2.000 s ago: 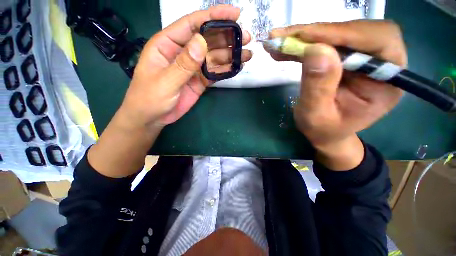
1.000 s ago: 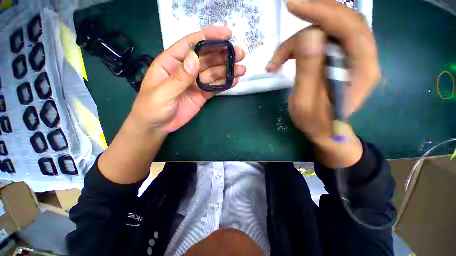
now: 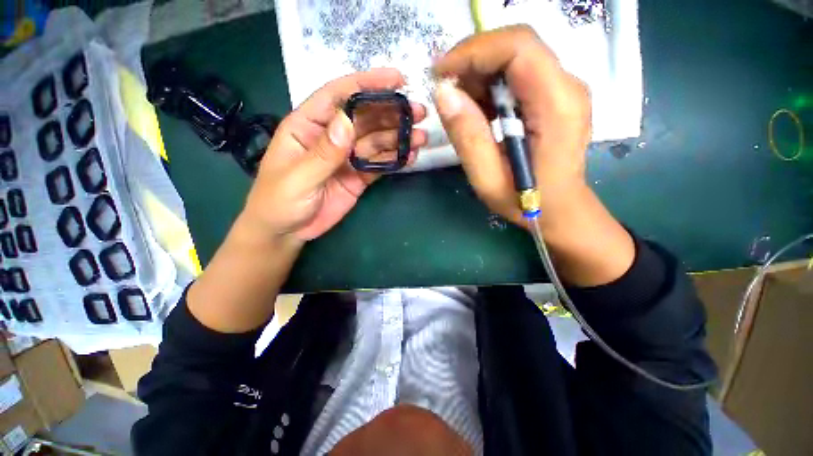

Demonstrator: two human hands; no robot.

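Note:
My left hand (image 3: pixel 312 165) holds a glossy black watch case frame (image 3: pixel 405 134) upright by its left side, its open centre facing me, fingers behind it. My right hand (image 3: pixel 535 125) holds the vacuum pen (image 3: pixel 516 158) across the palm, with its brass and blue fitting toward me and its yellow tip end pointing away over the tray. My right thumb and index fingertips are close together over the parts tray (image 3: pixel 615 116); whether a small part is between them is too small to tell. Tiny silver-grey parts (image 3: pixel 365 31) lie in the tray's left compartment.
Loose black frames (image 3: pixel 209 116) lie on the green mat (image 3: pixel 401 240) left of the tray. The blister tray of frames (image 3: pixel 58 187) is at far left. A clear hose (image 3: pixel 579 316) runs from the pen past my right sleeve. Cartons (image 3: pixel 784 347) stand below the bench. A yellow ring (image 3: pixel 785 135) lies at right.
My right hand turned the pen from tip-toward-the-frame to tip-away and moved left over the tray. My left hand, still holding the frame, appears slightly lower in view.

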